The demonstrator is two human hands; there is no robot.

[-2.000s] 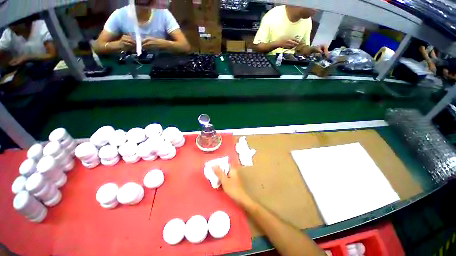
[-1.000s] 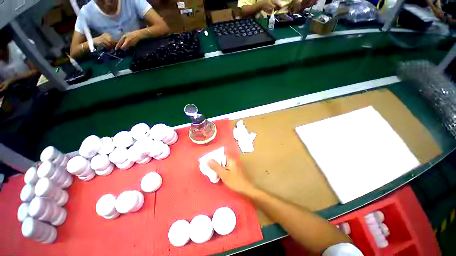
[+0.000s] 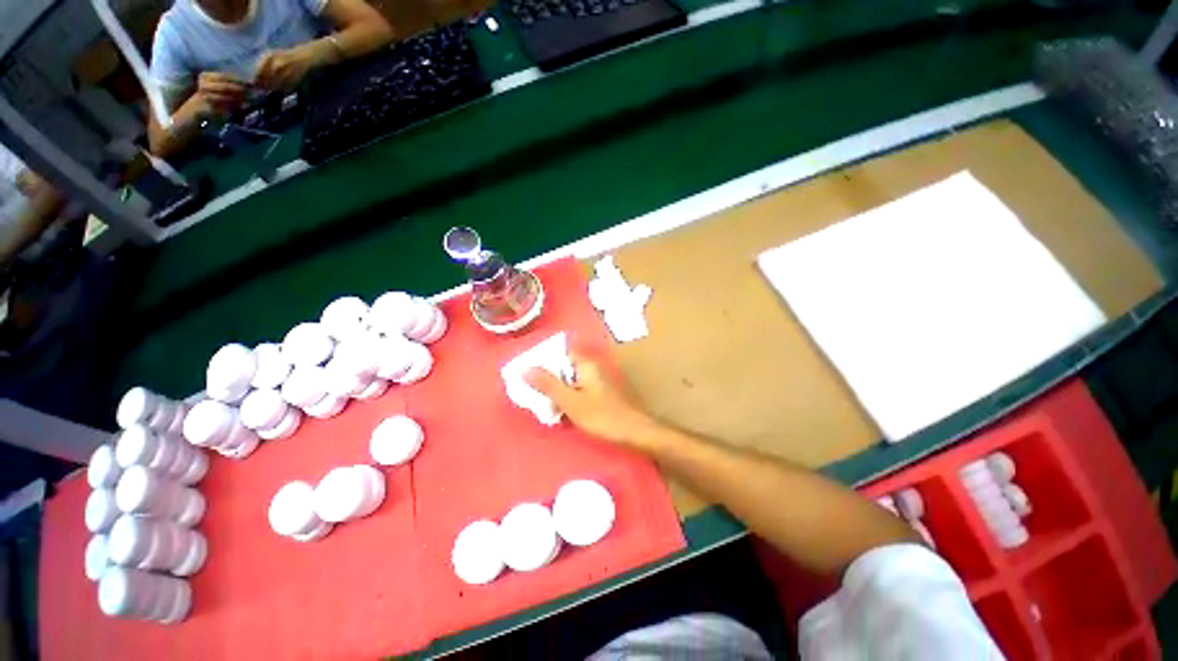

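My right hand (image 3: 590, 398) is bare and holds a folded white wiping cloth (image 3: 532, 377) at the right part of the red mat (image 3: 452, 452). My left hand is out of the picture. White round parts stand in leaning stacks (image 3: 158, 504) at the far left and in a cluster (image 3: 310, 364) along the back edge. A small group (image 3: 346, 493) lies mid-mat, and a row of three (image 3: 530, 536) lies at the near edge. A clear bottle with its shiny metal lid raised (image 3: 505, 300) stands behind my right hand.
A crumpled white wipe (image 3: 621, 300) and a large white foam sheet (image 3: 930, 304) lie on the cardboard (image 3: 704, 323). A red divided bin (image 3: 1053, 497) with white parts is below the bench edge. A person (image 3: 258, 58) works opposite. Bubble wrap (image 3: 1111, 97) lies far right.
The view has tilted down and turned, so more of the red bin and my right sleeve shows. My right hand still holds the cloth near the bottle. The parts look unmoved.
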